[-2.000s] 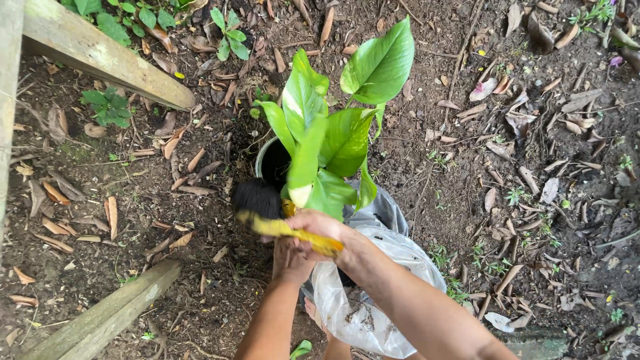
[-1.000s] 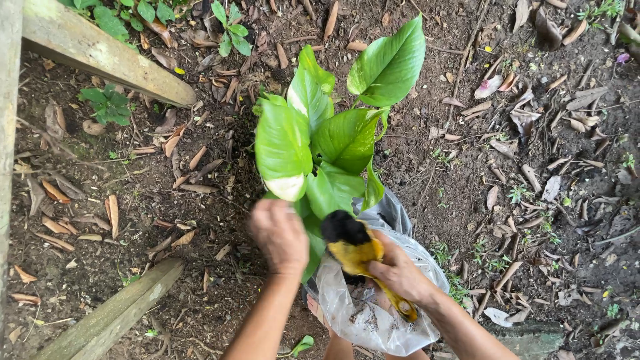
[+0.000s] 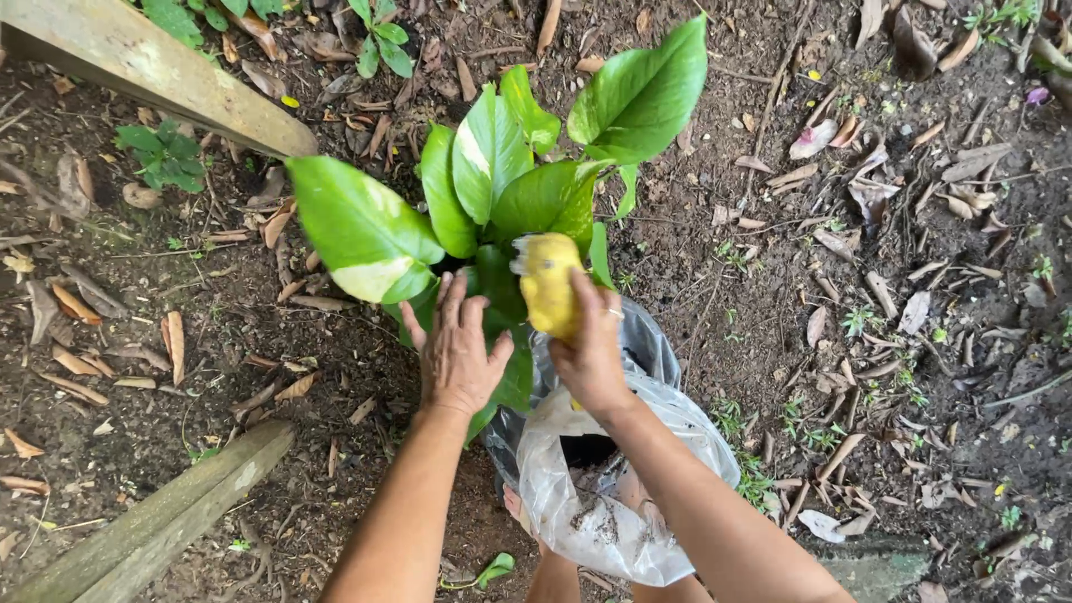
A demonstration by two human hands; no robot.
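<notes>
A leafy pothos plant with green and cream variegated leaves [image 3: 628,105] stands at the centre; its pot is hidden under the foliage. My left hand [image 3: 456,343], fingers spread, rests among the lower leaves and holds nothing that I can see. My right hand [image 3: 590,347] grips a yellow hand trowel [image 3: 548,285], tilted and a little blurred, over the right side of the plant. Below it lies an open clear plastic bag [image 3: 628,536] with dark soil [image 3: 588,450] inside, partly behind my right forearm.
Bare soil with dry leaves [image 3: 879,293] surrounds the plant. A wooden beam [image 3: 167,75] reaches in from the upper left, another [image 3: 159,519] from the lower left. My bare foot [image 3: 517,505] is beside the bag. A cut leaf [image 3: 496,569] lies at the bottom.
The yellow trowel has moved up from over the bag to the plant since a second ago. My left hand has shifted right among the leaves, and a large variegated leaf now leans out to the left.
</notes>
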